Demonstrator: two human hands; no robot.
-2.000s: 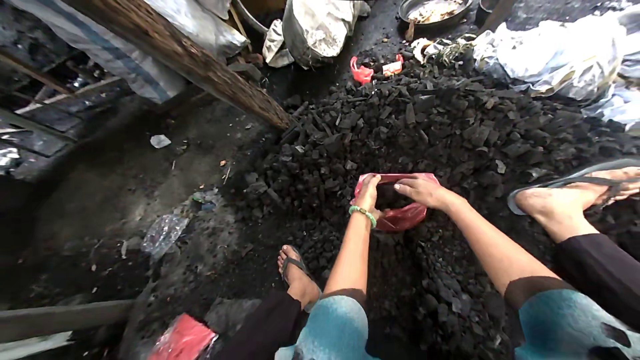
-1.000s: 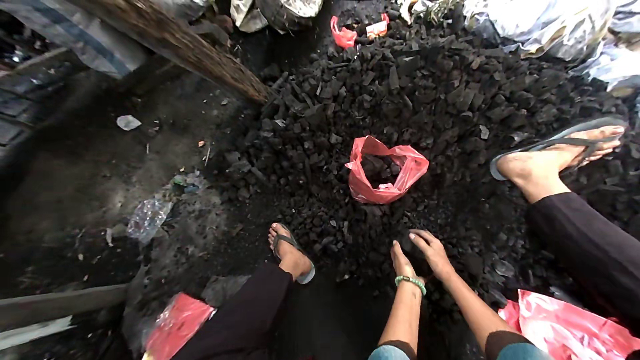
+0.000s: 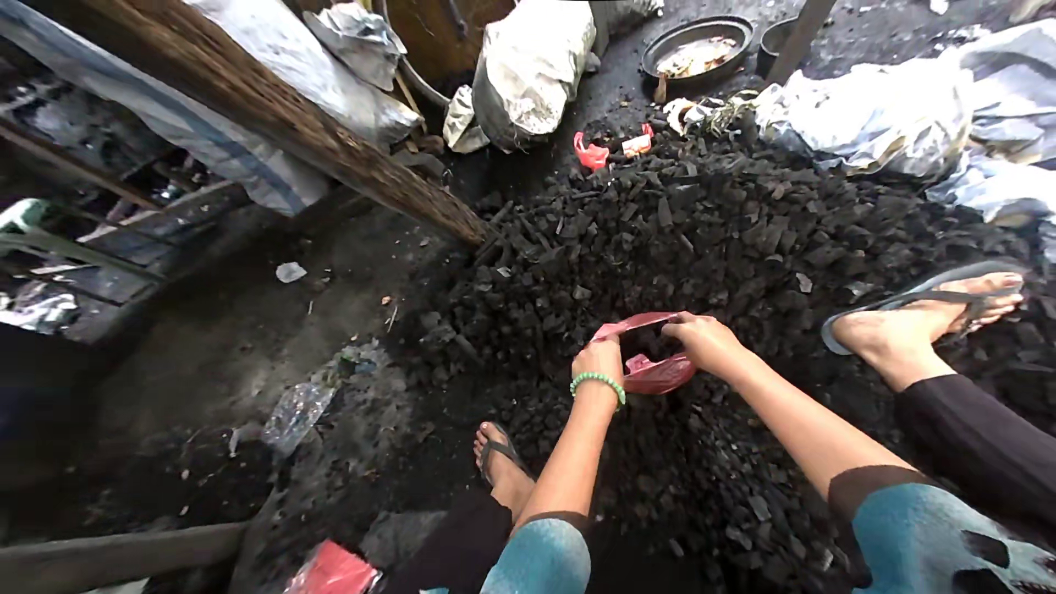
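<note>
A red plastic bag [image 3: 660, 375] stands with its mouth spread on a heap of charcoal [image 3: 726, 223], dark pieces showing inside it. My left hand [image 3: 600, 359], with a green bead bracelet [image 3: 597, 378] at the wrist, grips the bag's left rim. On the opposite side, my right hand [image 3: 703, 340] holds the rim, its fingertips partly inside the mouth. Loose charcoal surrounds the bag on all sides. How full the bag is cannot be told.
A wooden post [image 3: 330, 136] slants down to the heap's left edge. White sacks [image 3: 866, 124] lie at the right. A round pan [image 3: 697, 49] and small red plastic scraps [image 3: 591, 153] are beyond the heap. My sandalled feet [image 3: 924, 318] flank the charcoal; folded red plastic [image 3: 334, 569] lies lower left.
One second ago both hands were together in the charcoal below the bag, which stood by itself. Now they have moved up and taken hold of its rim.
</note>
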